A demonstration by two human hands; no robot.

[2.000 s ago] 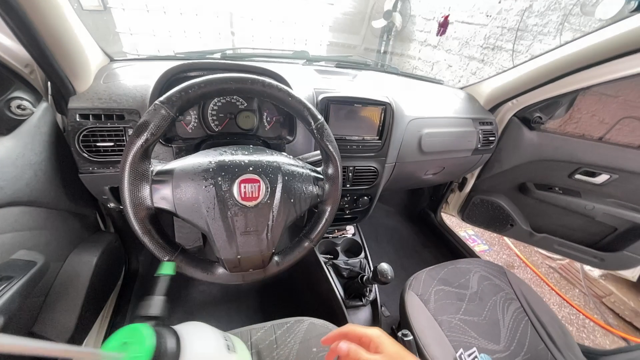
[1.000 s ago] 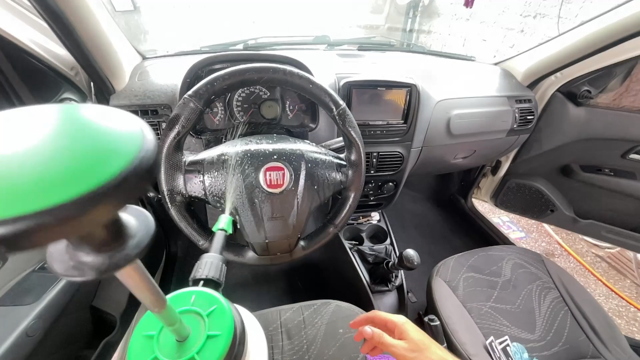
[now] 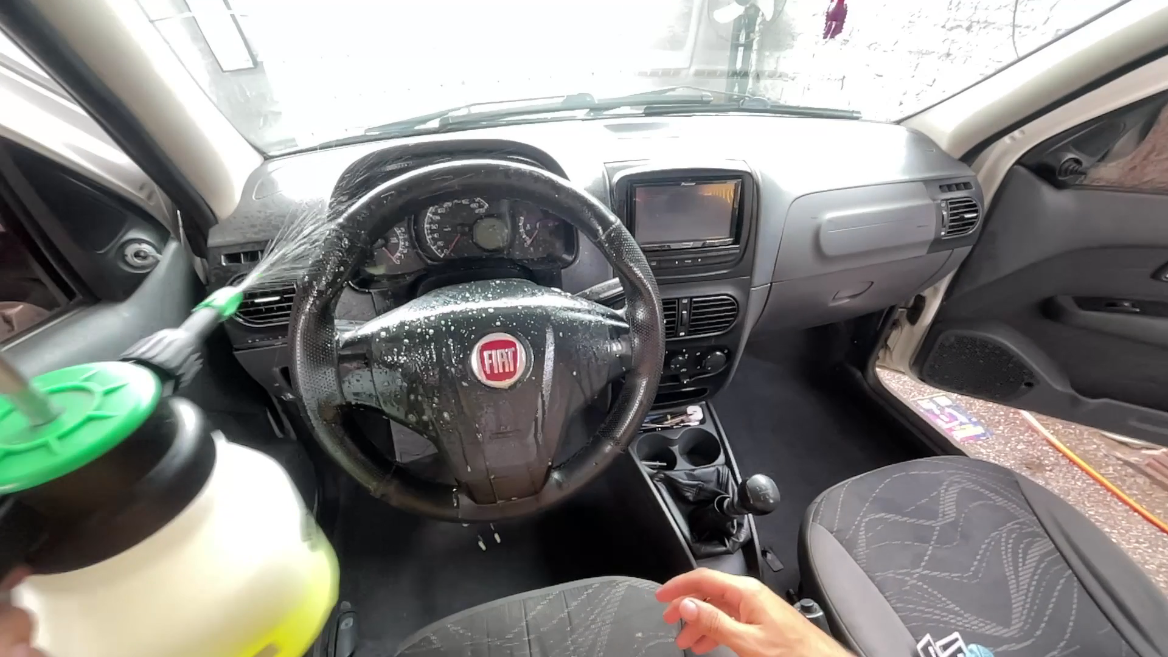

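Note:
A white pump sprayer bottle (image 3: 182, 557) with a green cap, a black nozzle arm and yellow-green liquid inside fills the lower left. Fingers of my left hand (image 3: 14, 620) show at its lower left side, and the rest of that hand lies out of frame. From the green nozzle tip (image 3: 222, 301), a fan of spray reaches the upper left rim of the black steering wheel (image 3: 315, 301). Droplets and runs of liquid cover the wheel's centre pad (image 3: 493, 420). My right hand (image 3: 739, 616) is over the driver's seat edge, fingers slightly bent, holding nothing.
The gear lever (image 3: 757, 495) and cup holders (image 3: 680, 449) sit on the centre console. Right of them is the passenger seat (image 3: 967, 547). A display (image 3: 686, 214) is set in the grey dashboard (image 3: 876, 219). Beyond the open passenger door (image 3: 1077, 301), an orange hose (image 3: 1095, 474) crosses the ground.
The sprayer has moved left, and its spray has shifted from the wheel's centre pad to the upper left rim. Liquid now runs down the pad.

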